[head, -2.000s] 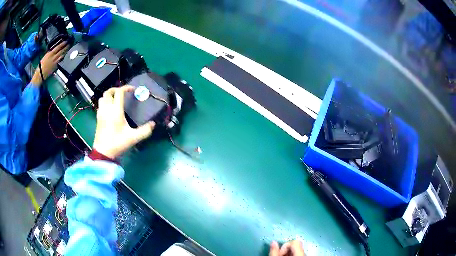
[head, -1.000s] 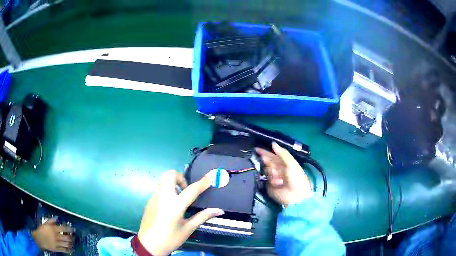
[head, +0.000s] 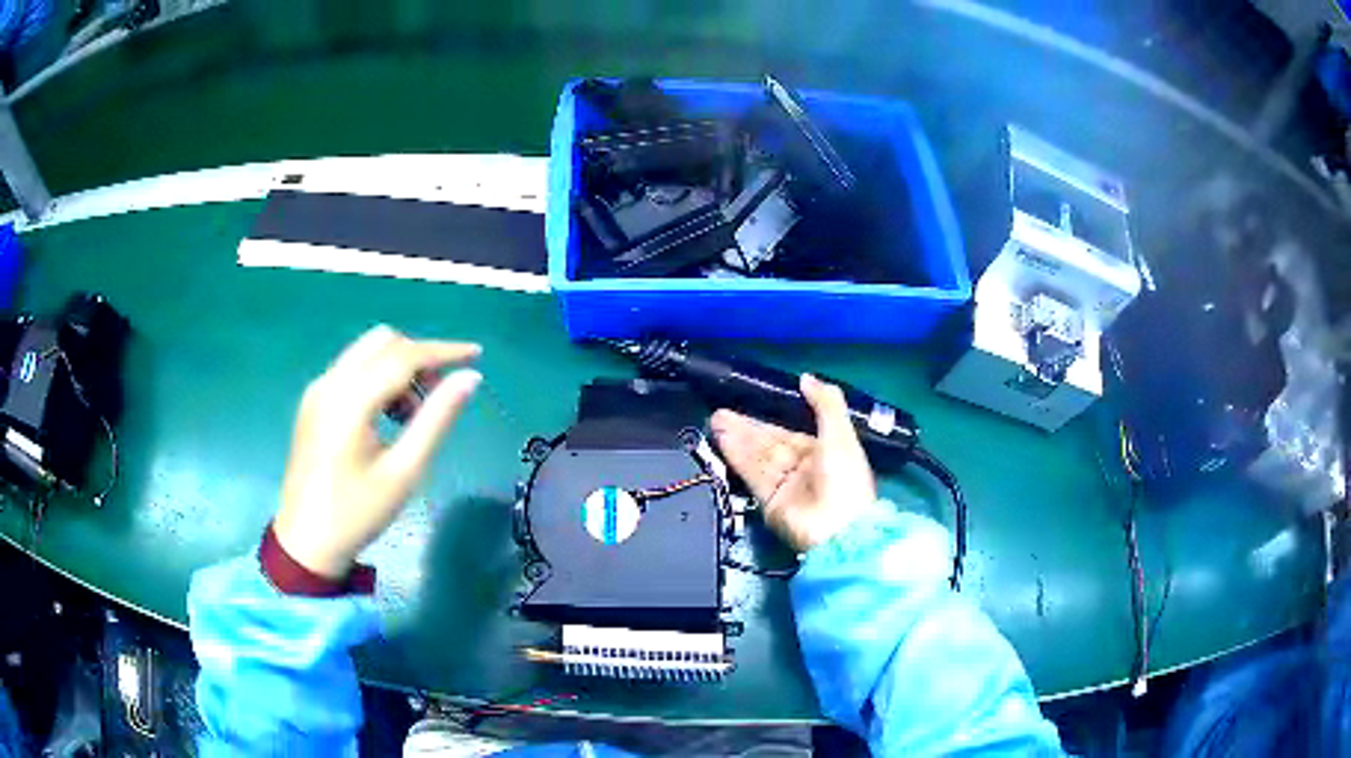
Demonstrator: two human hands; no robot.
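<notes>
A black blower fan unit with a round white-blue label lies flat on the green bench, its silver heatsink fins facing me. My left hand is raised left of the unit, thumb and index finger apart, holding nothing visible. My right hand is at the unit's upper right, palm partly up, fingers beside the electric screwdriver. The screwdriver lies on the bench behind the unit, bit towards the left. I cannot tell whether my right hand grips it.
A blue parts bin of black plastic parts stands behind the screwdriver. A white-grey screw feeder is at the right. A black-and-white strip lies left of the bin. Another fan unit is at the far left. Loose wires hang at the right.
My left hand has let go of the fan unit and moved up and left. My right hand is now beside the screwdriver. Earlier the view was turned further left, with my left hand at another unit.
</notes>
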